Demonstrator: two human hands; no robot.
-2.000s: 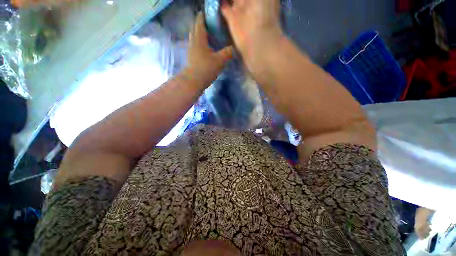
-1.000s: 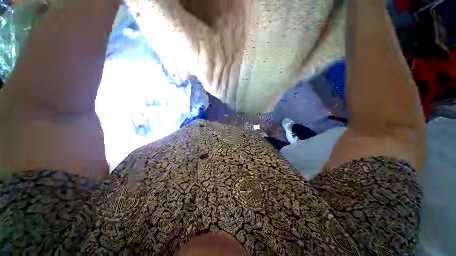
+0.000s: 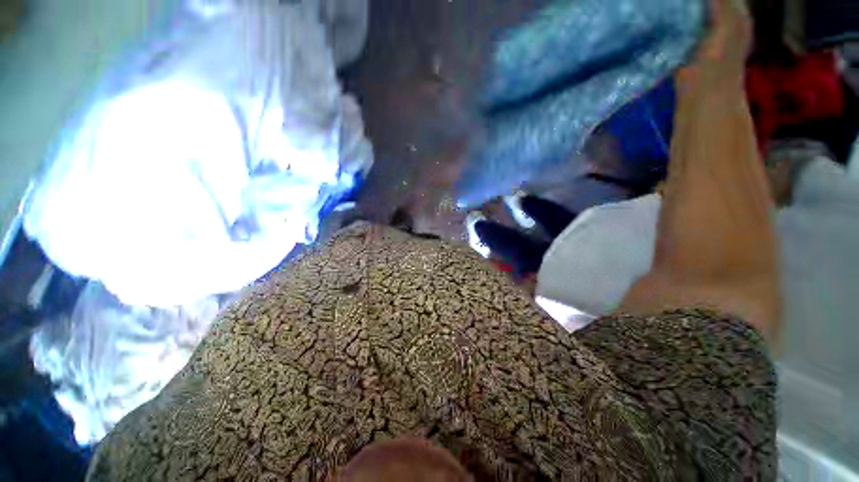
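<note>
The light blue quilted jacket (image 3: 584, 85) hangs at the top centre-right, with a long puffy fold slanting down to the left. My right arm reaches up along the right side, and my right hand (image 3: 727, 33) is at the jacket's upper right edge, holding it. That hand is blurred and partly cut off by the top edge, so its fingers are not clear. My left hand is out of the picture. The top of the jacket is also cut off.
A large white cloth pile (image 3: 188, 179) lies at the left beside the pale table edge (image 3: 38, 113). A blue basket (image 3: 645, 132) and red cloth (image 3: 799, 92) are at the right. Dark shoes (image 3: 513, 240) show on the floor. A pale surface (image 3: 819, 282) is at the right.
The jacket's cream inner side was spread across the top centre; now its light blue outside shows further right. My left arm has left the picture. More of the white pile shows.
</note>
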